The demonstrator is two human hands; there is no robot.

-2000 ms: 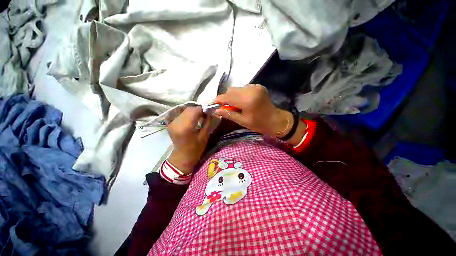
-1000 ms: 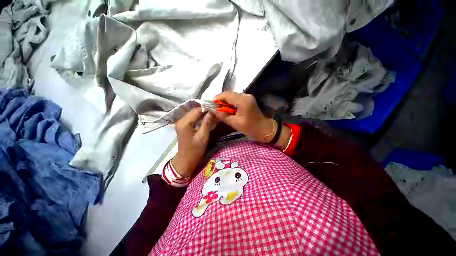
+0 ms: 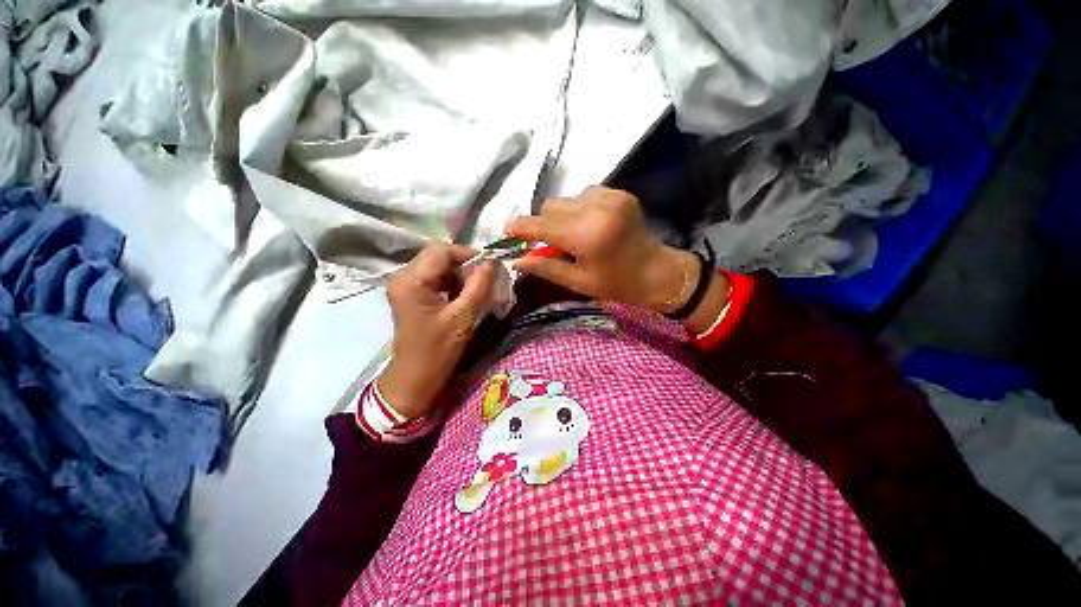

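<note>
A pale off-white garment (image 3: 409, 178) lies rumpled over the white table, its near edge drawn to the front of the apron. My left hand (image 3: 433, 320) pinches that edge between thumb and fingers. My right hand (image 3: 605, 255) is shut on small thread snips (image 3: 543, 250) with an orange-red handle. Their metal points lie at the cloth edge beside my left fingertips. The fingers partly hide the snips and the held edge.
A blue garment heap (image 3: 83, 368) lies at the left of the white table (image 3: 279, 486). More pale cloth (image 3: 747, 59) hangs at the upper right. A blue crate (image 3: 883, 279) on the right holds pale cloth (image 3: 818, 196). Another pale heap (image 3: 1014, 445) is at the lower right.
My right hand has shifted slightly right and up since one second ago, and the snips show less. My left hand has moved a little left, still pinching the cloth edge.
</note>
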